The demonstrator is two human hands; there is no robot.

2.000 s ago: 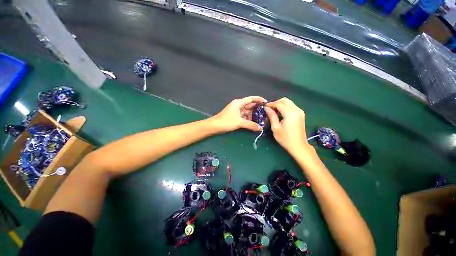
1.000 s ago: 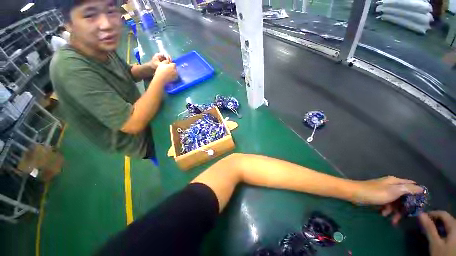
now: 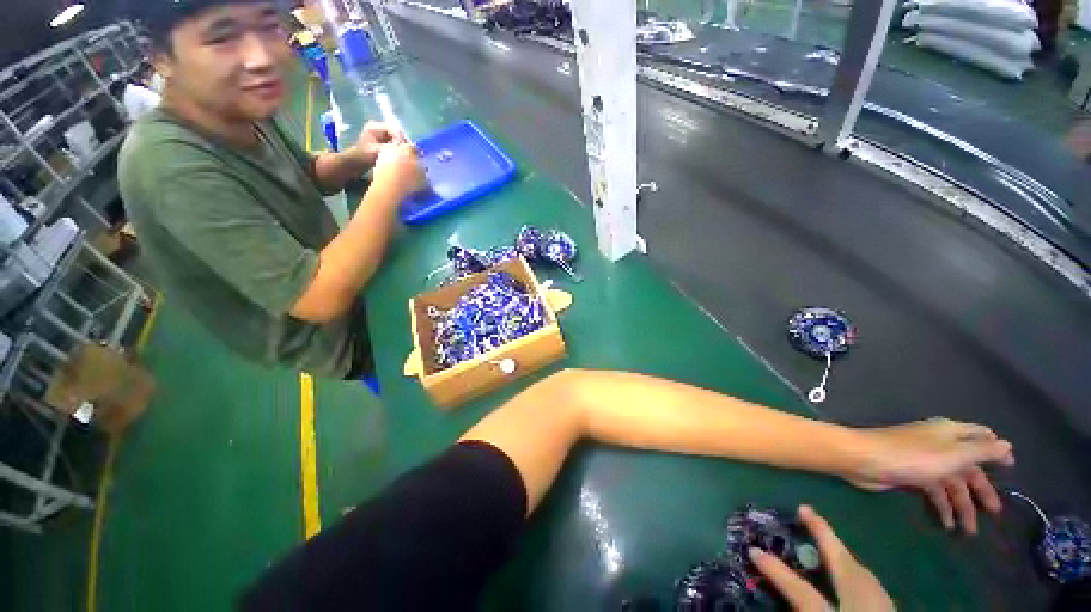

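Observation:
My left hand (image 3: pixel 945 466) is stretched over the dark belt at the right, fingers apart and empty. A round wired board (image 3: pixel 1062 548) with a white lead lies just right of it, near the picture's edge. My right hand (image 3: pixel 826 571) is at the bottom, its fingers spread on a black housing (image 3: pixel 762 532) with a green-ended cylinder; whether it grips the housing is not clear. Another black housing (image 3: pixel 708 586) lies beside it, cut off by the lower edge. A second round board (image 3: pixel 821 331) lies on the belt with its white lead toward me.
A small cardboard box (image 3: pixel 488 373) heaped with wired parts stands left of my left arm. More round boards (image 3: pixel 547 246) lie behind it. A person (image 3: pixel 227 215) stands at the left by a blue tray (image 3: pixel 461 171). A white upright (image 3: pixel 608 132) rises at the belt's edge.
My left hand has let go of the round board, which now lies at the right. My right hand has moved left and down onto the housings. The board on the belt has shifted right and nearer.

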